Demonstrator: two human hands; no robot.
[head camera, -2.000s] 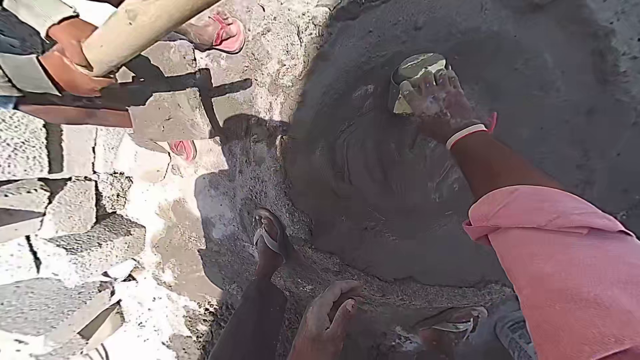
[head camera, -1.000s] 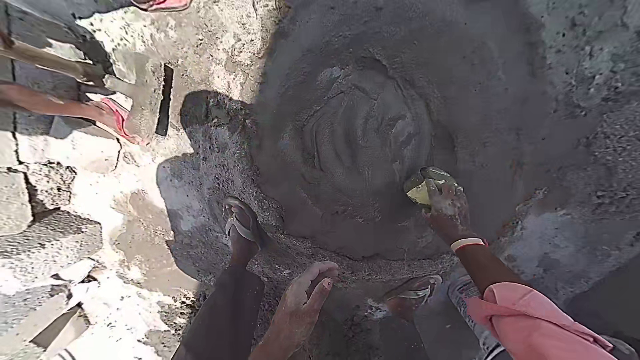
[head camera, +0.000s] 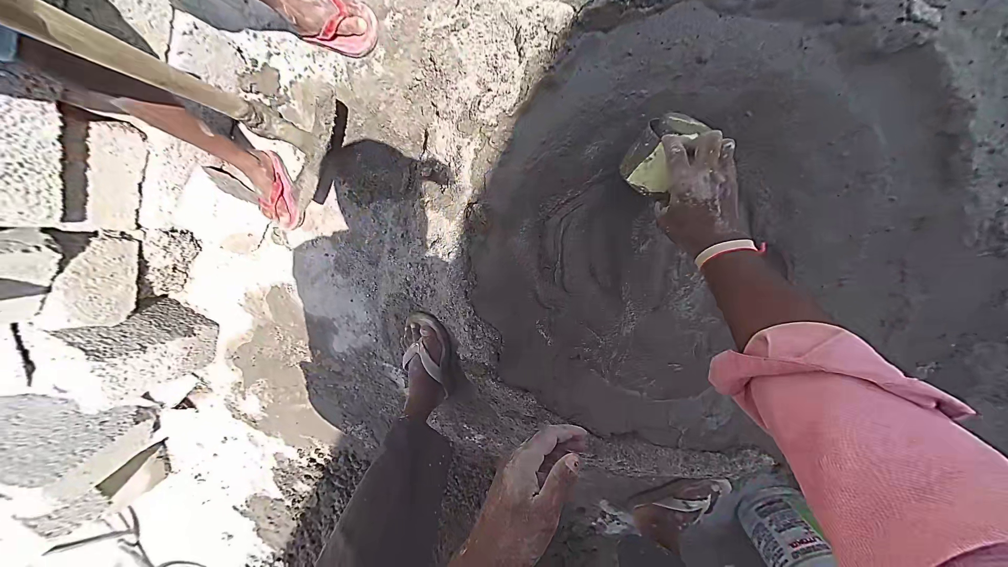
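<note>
My right hand (head camera: 702, 185), below a pink rolled sleeve and a pale wristband, grips a cut yellowish plastic container (head camera: 650, 167) over the wet grey cement mix (head camera: 614, 315). The container looks tilted; its contents cannot be made out. Curved ridges mark the surface of the mix to its left. Near the bottom middle, my left hand (head camera: 535, 492) is held with curled, parted fingers and nothing in it, just outside the lower rim of the mix.
Another person's feet in red flip-flops (head camera: 281, 193) stand at upper left beside a wooden-handled hoe (head camera: 157, 71). Rough stone blocks (head camera: 94, 279) lie left. My sandalled foot (head camera: 425, 354) is by the mix. A container bearing writing (head camera: 780, 528) stands at lower right.
My right hand has moved the yellowish container up, away from my feet, across the mix since one second ago. My left hand stays low and empty.
</note>
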